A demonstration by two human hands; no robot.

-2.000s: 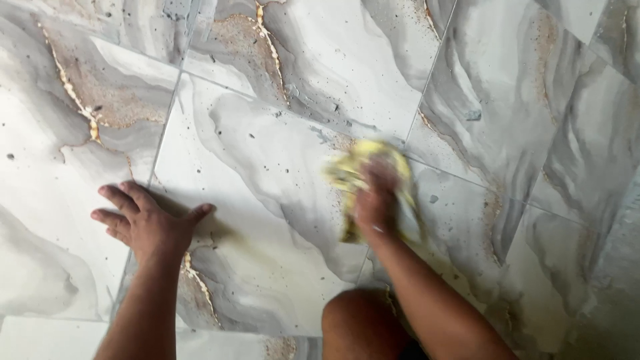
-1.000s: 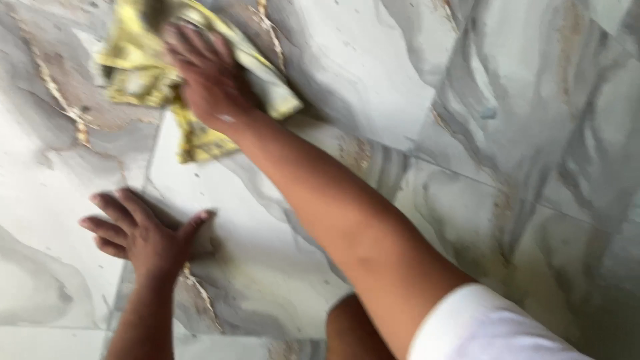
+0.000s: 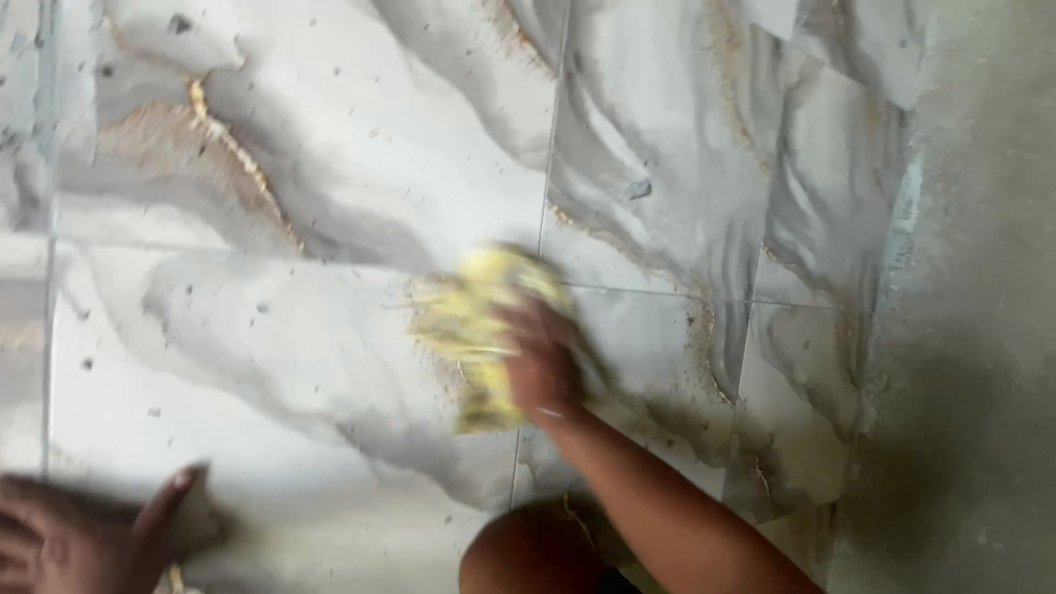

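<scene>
My right hand (image 3: 540, 355) presses a crumpled yellow cloth (image 3: 483, 330) onto the marble-patterned tile floor (image 3: 289, 355), near a joint between tiles. Both hand and cloth are blurred, and the fingertips are partly hidden in the folds. At the lower left edge, my left hand (image 3: 74, 536) rests with its thumb and fingers apart and holds nothing; the frame cuts off part of it. Small dark crumbs are scattered over the tiles around the cloth.
My knee (image 3: 528, 553) is at the bottom, between the two hands. A small grey chip (image 3: 638, 189) lies on a tile to the upper right. Along the right side, the tiles end at a rough grey-green surface (image 3: 973, 330).
My right hand and the yellow cloth have moved from the upper left, over the tiles, back to the right, beside my knee. The view has shifted, leaving my left hand nearer the lower left corner.
</scene>
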